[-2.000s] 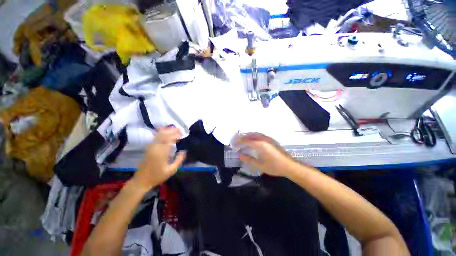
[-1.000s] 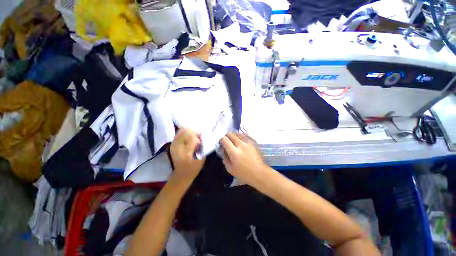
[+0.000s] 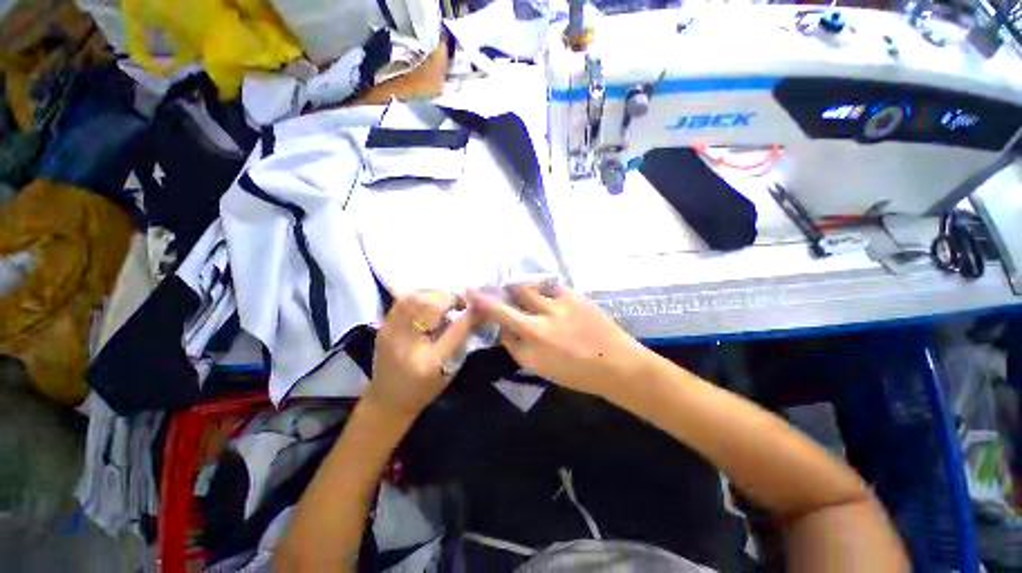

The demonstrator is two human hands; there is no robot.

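The white garment panel with black stripes lies left of the needle area, its near edge bunched between my hands at the table's front edge. My left hand pinches that white edge; a ring shows on one finger. My right hand pinches the same edge, its fingertips close to the left ones. A black strip runs along the panel's right side. The white sewing machine stands to the right, its presser foot area away from my hands. Fingertips partly hide the held edge.
A black cut panel lies right of the needle. Snips and scissors lie farther right. A red basket and a blue crate stand below the table. Black cloth and mustard cloth heap at left.
The panel, loosely gathered two seconds ago, now lies flatter. My hands have come together on its near edge, fingertips closer than one second ago. The view has shifted slightly.
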